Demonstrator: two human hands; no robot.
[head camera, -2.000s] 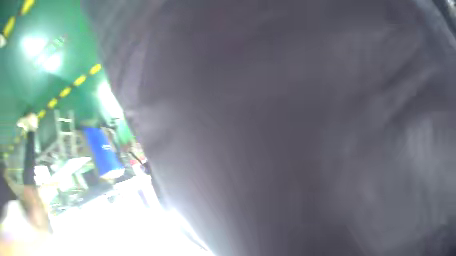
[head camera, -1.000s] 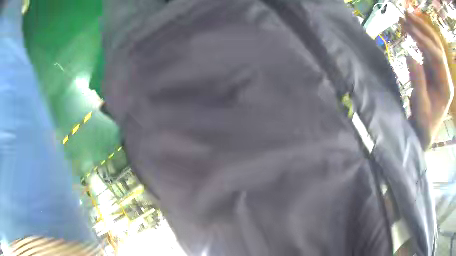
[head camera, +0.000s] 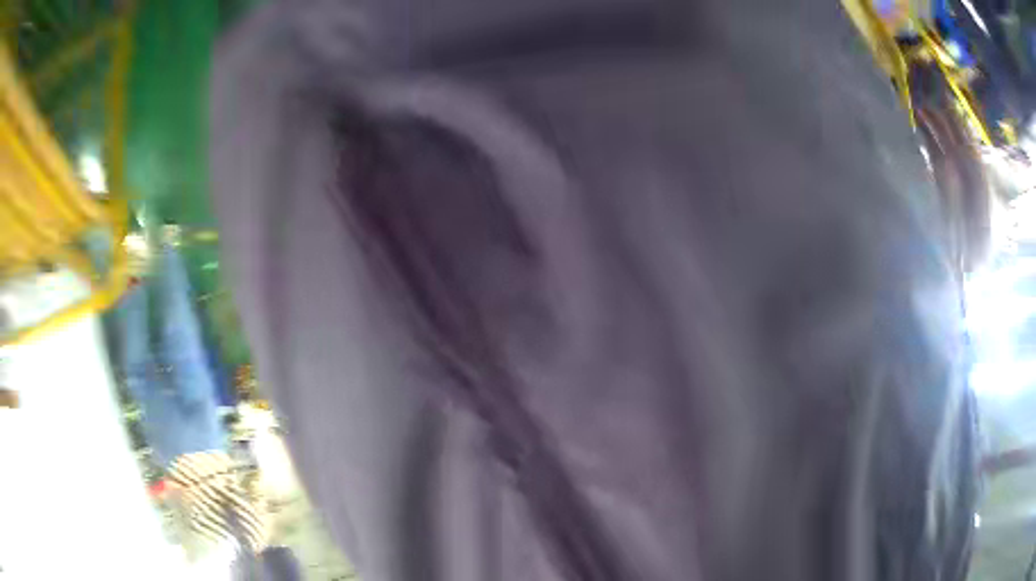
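A grey-purple work jacket (head camera: 704, 284) fills most of the head view, blurred, with a dark diagonal fold or opening at its middle. No object is clearly seen being held. A blurred brown shape (head camera: 958, 182) at the right edge, beside the jacket, may be my right hand; its fingers and anything in them cannot be made out. My left hand is not in view.
Yellow tubing (head camera: 117, 148) with orange-yellow slats stands at upper left over green floor (head camera: 170, 136). A glare-white surface (head camera: 68, 454) lies below it. A person in light blue (head camera: 176, 352) and striped cloth (head camera: 216, 494) is beyond. More yellow tubing and strong glare show at right.
The view has shifted. The yellow tubing has come in at left, and the light blue and striped cloth looks smaller and farther off. The hand clear at right one second ago is now unclear.
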